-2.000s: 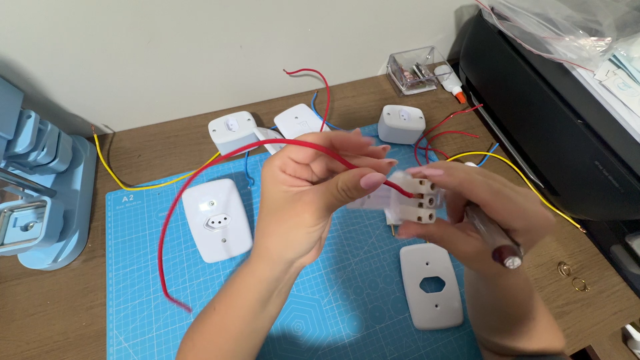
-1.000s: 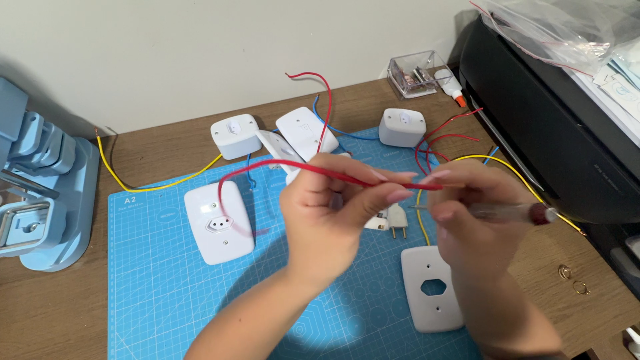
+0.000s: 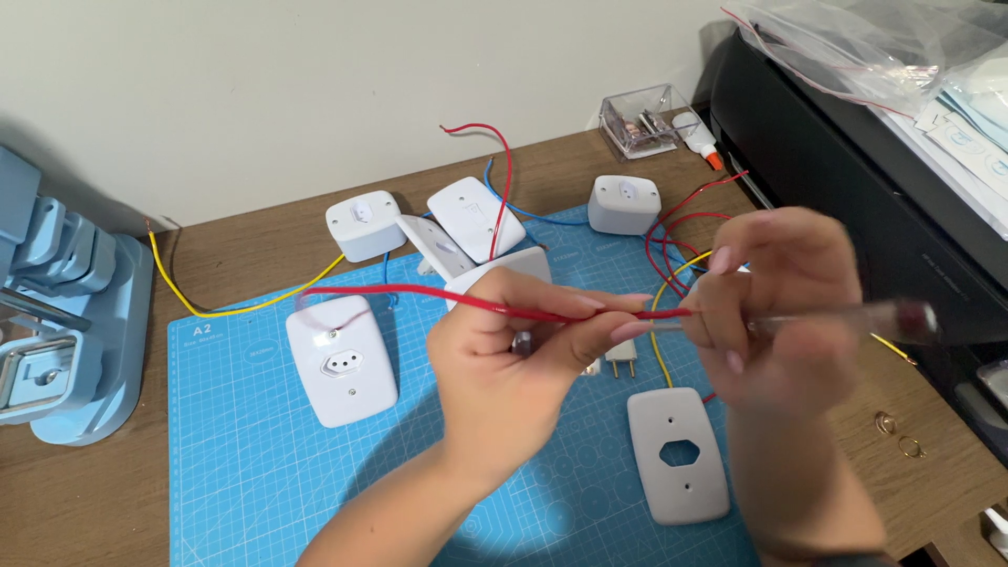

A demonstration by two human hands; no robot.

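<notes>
My left hand (image 3: 512, 370) pinches a red insulated wire (image 3: 441, 295) between thumb and fingers. One end of the wire reaches right to my right hand (image 3: 780, 315), where a little bare copper shows; the other end curves left above a white socket plate (image 3: 342, 362). Blurred by motion, my right hand holds a screwdriver with a clear handle (image 3: 874, 319), its shaft pointing left toward the wire. A white cover plate with a hexagonal hole (image 3: 654, 472) lies below my right hand. Between the hands, a white piece with two metal pins (image 3: 622, 358) rests on the mat.
A blue cutting mat (image 3: 260, 441) lies under the work. White socket boxes (image 3: 370, 228) (image 3: 624, 206), further plates (image 3: 472, 216) and coloured wires stand behind. A blue rack (image 3: 87, 346) is at left, a black printer (image 3: 850, 181) at right. Rings (image 3: 911, 447) lie on the wood.
Two seconds ago my right hand held a white terminal piece with the red wire's end at it; the wire's end is now out of that piece, which has left my right hand.
</notes>
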